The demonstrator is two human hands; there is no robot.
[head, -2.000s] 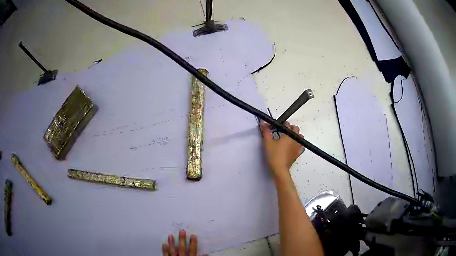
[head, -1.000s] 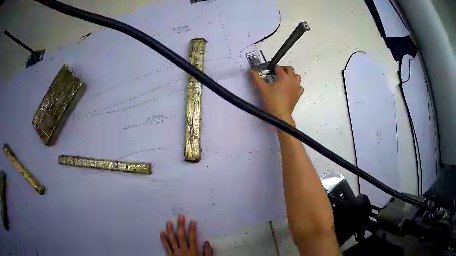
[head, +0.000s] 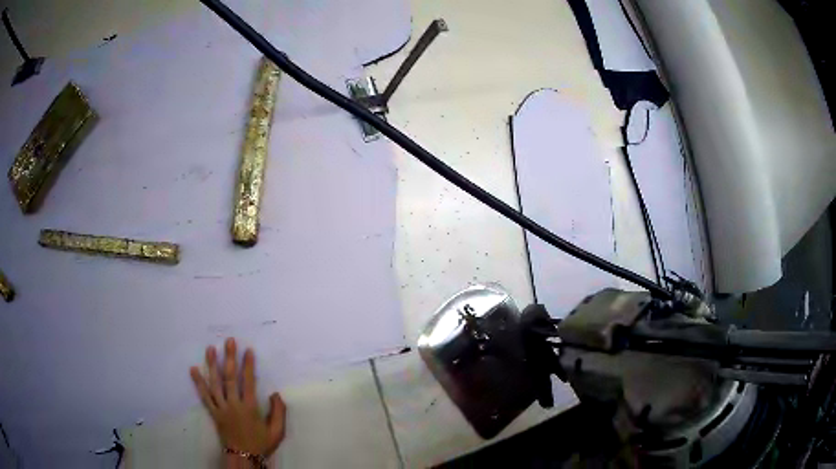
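Observation:
White-lilac marker paper (head: 312,302) covers the lay on the table. My left hand (head: 240,408) lies flat and spread on its near edge, holding nothing. My right hand is not in view. A table clamp (head: 409,66) stands at the lay's right edge, its foot partly under the black cable. The cutting machine (head: 655,371) stands at the lower right, its shiny base plate (head: 481,343) towards the lay. A long bar weight (head: 254,156), a shorter bar weight (head: 110,246) and a block weight (head: 51,145) lie on the paper.
The black power cable (head: 458,179) crosses the view to the machine. Cut pieces (head: 568,197) with dark edges lie on the right. A large white roll (head: 720,137) runs along the right table edge. Another clamp (head: 27,68) is at the upper left.
My right hand has let go of the clamp and left the view. The clamp had moved up along the lay edge before that. The view has shifted right, showing more of the machine and my left hand.

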